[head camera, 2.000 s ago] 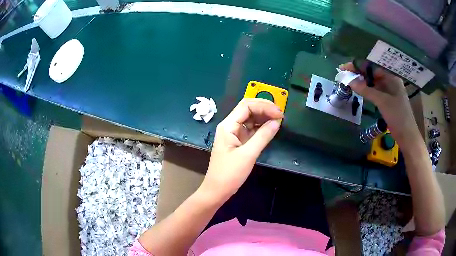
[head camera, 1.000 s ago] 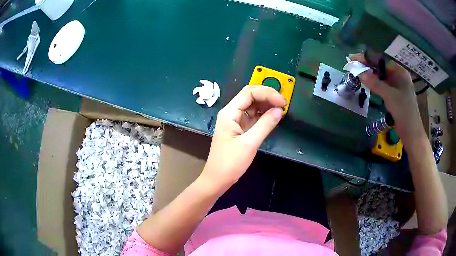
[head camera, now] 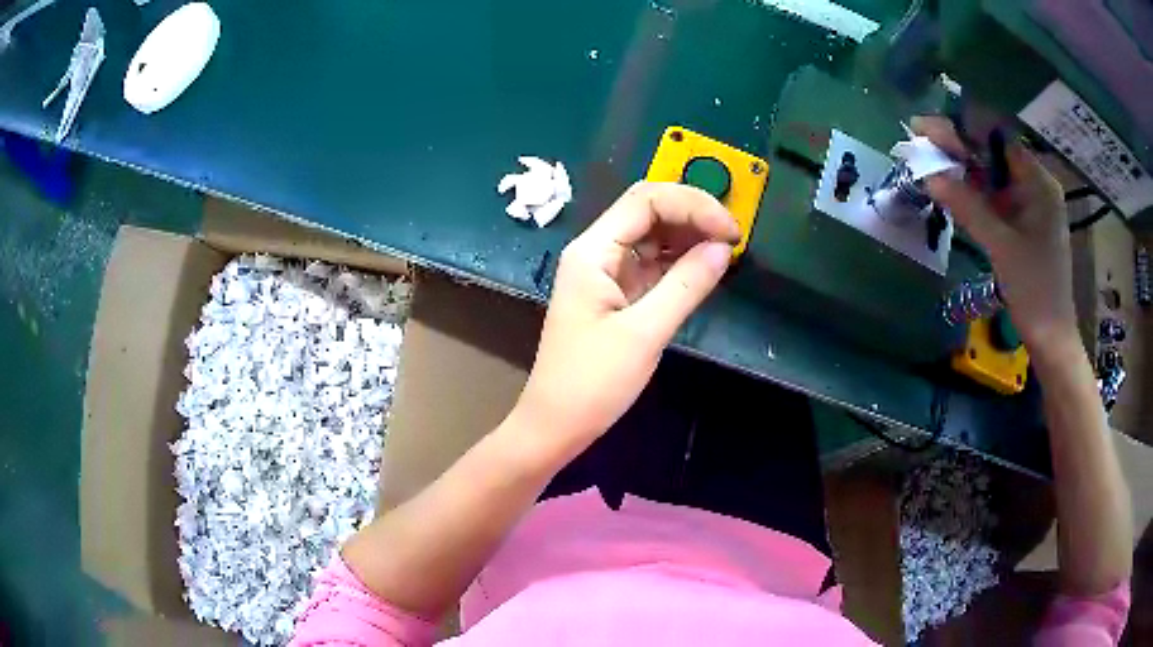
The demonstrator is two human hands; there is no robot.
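My left hand [head camera: 620,297] is curled over the bench in front of the left yellow button box [head camera: 746,190], thumb and fingertips together; I make out nothing held between them. My right hand [head camera: 1012,234] pinches a white bladed part [head camera: 927,157] at the top of the steel post on the silver fixture plate [head camera: 841,200], under the press head. Whether the part is seated on the post is hard to tell. A short stack of silver rings [head camera: 971,301] is by my right wrist. Another white bladed part [head camera: 536,191] lies left of the left button box.
The right yellow button box [head camera: 993,354] is partly behind my right forearm. The labelled press body [head camera: 1085,139] is at upper right. A pale oval disc [head camera: 172,57] and slim pliers [head camera: 81,73] lie far left. Cartons of white parts [head camera: 285,442] stand below the bench edge, left and lower right.
The view has shifted, so the bench items sit higher in the picture and a little to the right. Both hands keep much the same pose, the right still at the post with the white part.
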